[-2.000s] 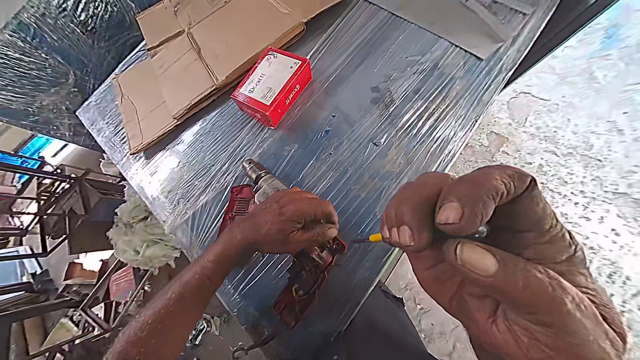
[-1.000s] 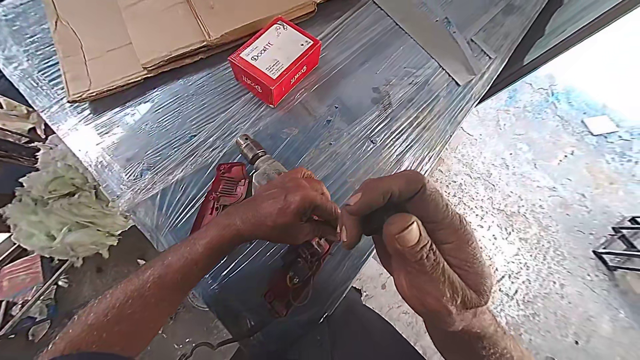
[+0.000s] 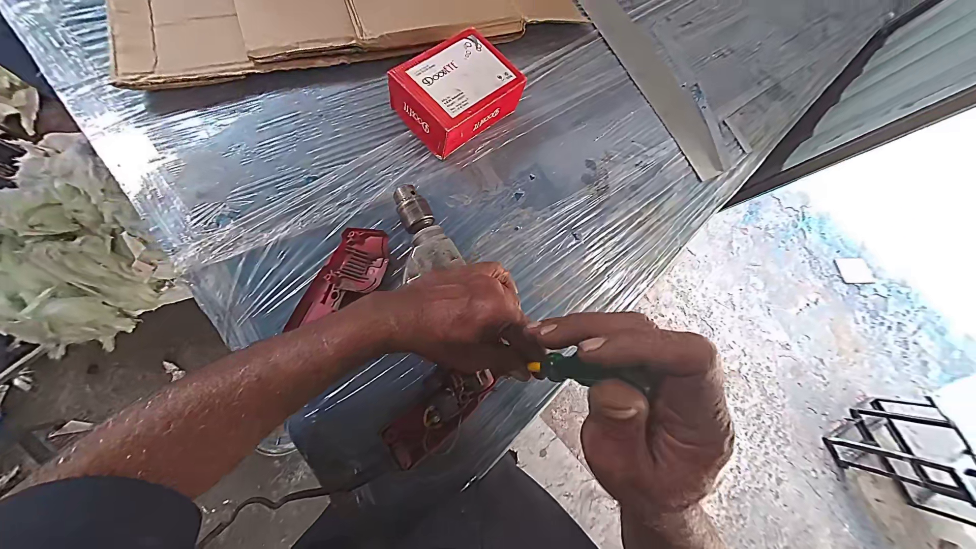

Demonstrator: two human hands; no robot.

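Observation:
My right hand (image 3: pixel 659 396) grips the dark green handle of a screwdriver (image 3: pixel 568 369) with a yellow collar. Its tip is hidden at the fingers of my left hand (image 3: pixel 473 316), which are closed over the middle of an opened power drill; what they pinch cannot be seen. The drill's metal chuck (image 3: pixel 414 210) and grey gear housing (image 3: pixel 433 252) point away from me. Beneath my hands lies the red handle half (image 3: pixel 408 438) with wires exposed inside. A separate red casing half (image 3: pixel 354 263) lies to the left of the drill, partly behind my left forearm.
The table (image 3: pixel 252 168) is wrapped in plastic film. Beyond the drill are a red cardboard box (image 3: pixel 457 91), flattened cardboard (image 3: pixel 305 34) and a grey strip (image 3: pixel 663 91). A cable (image 3: pixel 282 499) runs off the near edge. A black metal frame (image 3: pixel 907 450) stands on the floor at right.
The screwdriver's green handle now shows in my right hand, whose fingers have come up against my left hand. Two seconds ago that hand was farther from the drill. The view has shifted.

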